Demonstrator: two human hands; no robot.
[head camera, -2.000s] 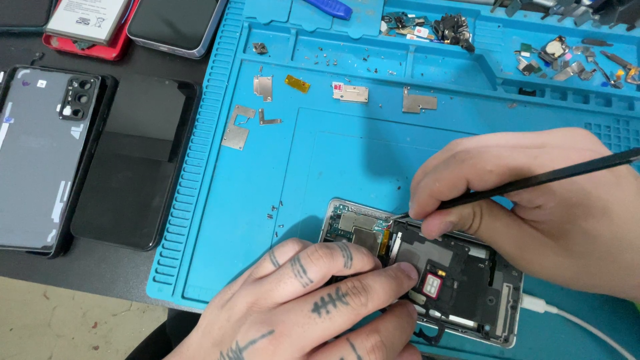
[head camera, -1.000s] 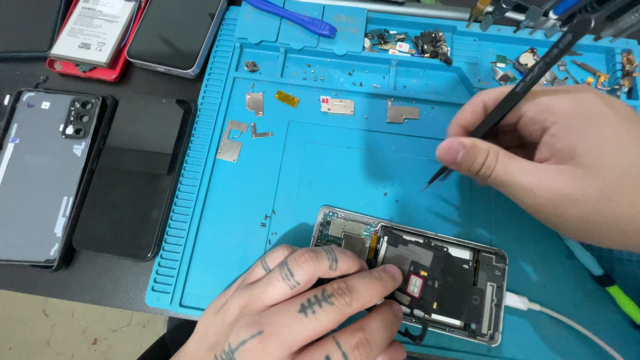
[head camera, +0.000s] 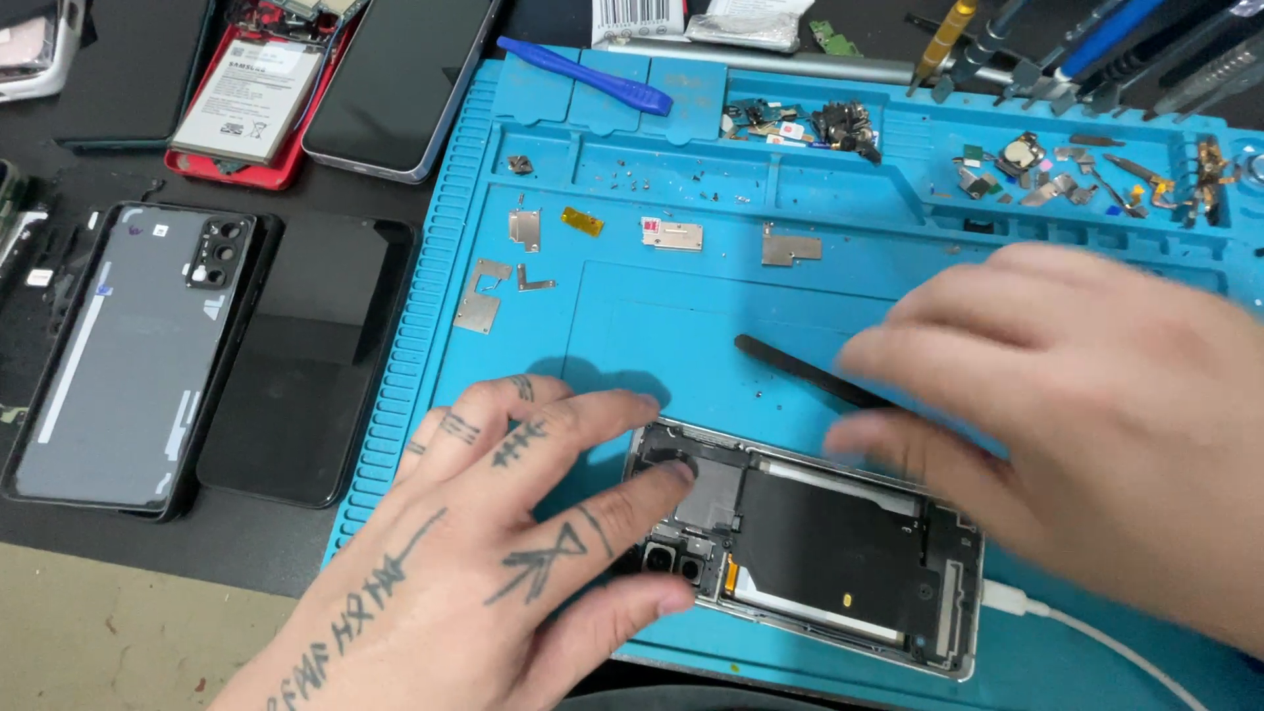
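Note:
An opened smartphone (head camera: 829, 548) lies on the blue silicone repair mat (head camera: 681, 346), its battery area and camera modules (head camera: 673, 561) exposed. My left hand (head camera: 533, 513) rests over the phone's left end; its index fingertip touches the black cover (head camera: 696, 469) there, and the thumb is beside the cameras. My right hand (head camera: 1017, 415), blurred, is above the phone's upper right edge. It holds a black slim tool (head camera: 805, 370) with a rounded end pointing left. A white cable (head camera: 1027, 600) runs into the phone's right end.
Metal shield plates (head camera: 676, 235) and yellow tape (head camera: 583, 221) lie along the mat's upper part. A blue pry tool (head camera: 592, 76) and small parts fill the trays behind. Two phones (head camera: 128, 346) (head camera: 306, 355) lie left, a battery in a red frame (head camera: 247, 99) beyond. Screwdrivers (head camera: 1106, 39) stand upper right.
A black cover now sits over the circuit board seen bare at the phone's left end before. My left hand's fingers have spread. The tool in my right hand now points its rounded end left.

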